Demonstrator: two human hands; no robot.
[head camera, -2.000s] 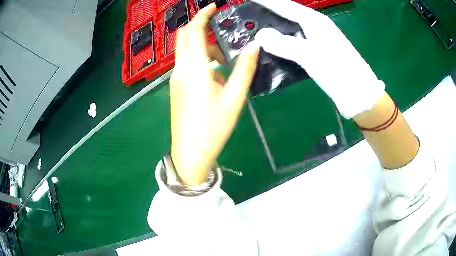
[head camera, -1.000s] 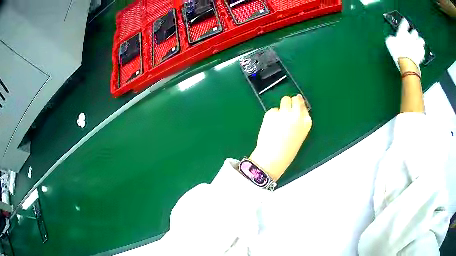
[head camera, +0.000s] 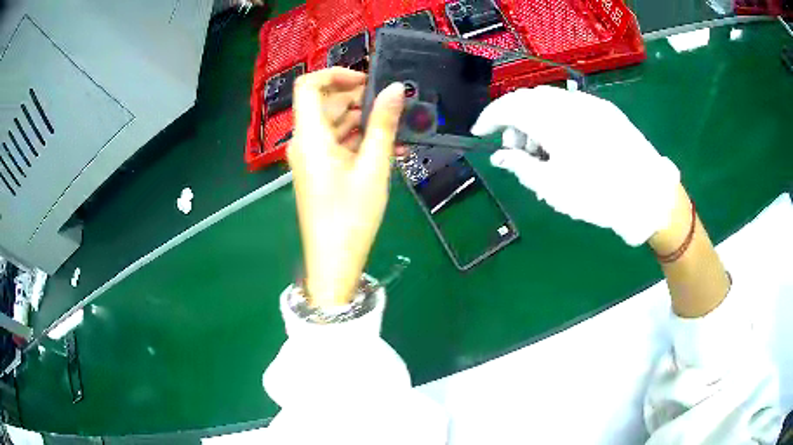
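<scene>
A dark phone frame (head camera: 461, 83) is held up in front of me, its black camera end with round holes at the left. My bare left hand (head camera: 343, 165) grips the camera end, thumb beside a hole. My gloved right hand (head camera: 583, 161) is at the frame's lower edge, fingers bent together around a small dark slim thing I cannot make out; whether it also touches the frame is unclear. A second phone frame (head camera: 472, 254) lies on the green surface below, its upper end partly hidden by the held frame.
The red mesh tray (head camera: 565, 30) with several phone frames lies at the far side, behind the held frame. A grey machine cabinet (head camera: 96, 96) is at the far left. Another thin frame (head camera: 74, 369) lies at the lower left. A white sheet (head camera: 539, 382) lines the near edge.
A second ago my left hand was on the frame now lying below and my right hand was at a frame far right. Now a frame is held up between both hands.
</scene>
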